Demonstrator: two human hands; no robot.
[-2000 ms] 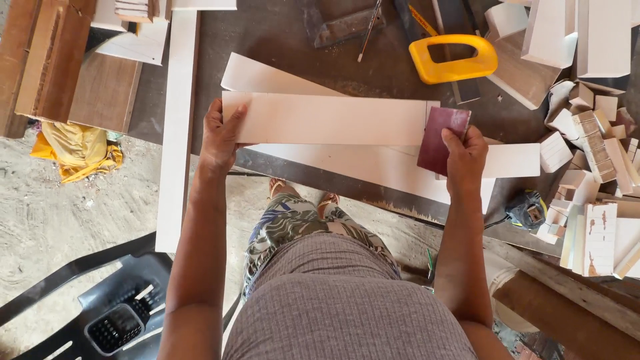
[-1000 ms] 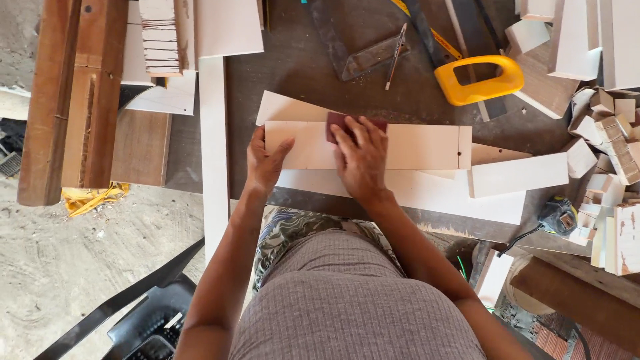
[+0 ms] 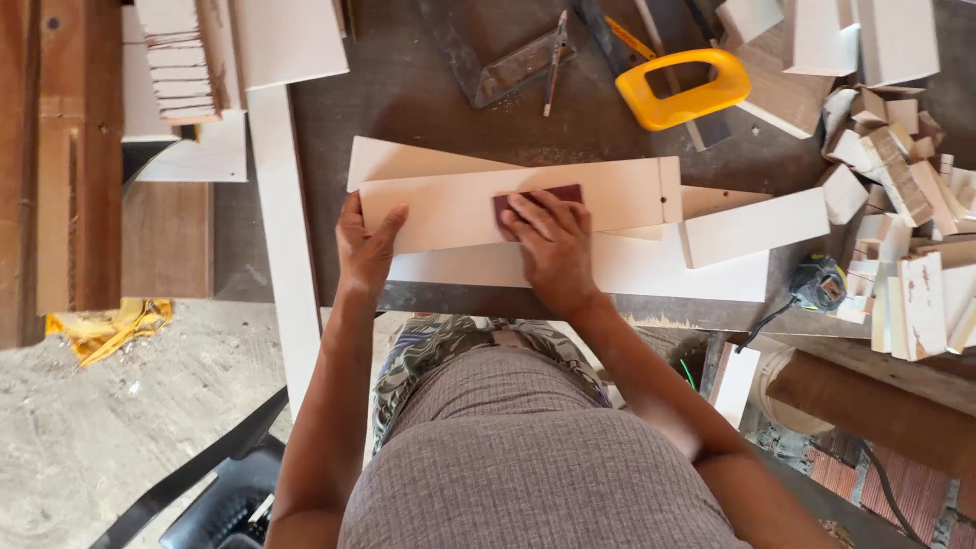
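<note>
My left hand [image 3: 367,242] grips the left end of a white-faced board [image 3: 450,206], thumb on top and fingers at its end. Under my right hand [image 3: 555,244] a dark red sheet of sandpaper [image 3: 566,194] is pressed flat on the board's face, near the middle. Toward the board's right end there are a line across it and a small dark hole. Beneath it lie another board [image 3: 419,156], set at an angle, and a wide white panel [image 3: 457,265] along the table edge. A short white board [image 3: 755,227] rests to the right.
Farther back on the dark table [image 3: 366,99] are a yellow-handled saw [image 3: 732,76], a metal square [image 3: 526,67] and a pencil [image 3: 555,65]. Wood offcuts [image 3: 896,175] are heaped at the right, near a tape measure [image 3: 817,284]. Brown planks [image 3: 76,152] stand at the left; a black plastic chair [image 3: 229,496] is below.
Two seconds ago my right hand held the sandpaper at the board's right end; since then it has moved left onto the middle of the face. Over the last second it has shifted slightly right along the board.
</note>
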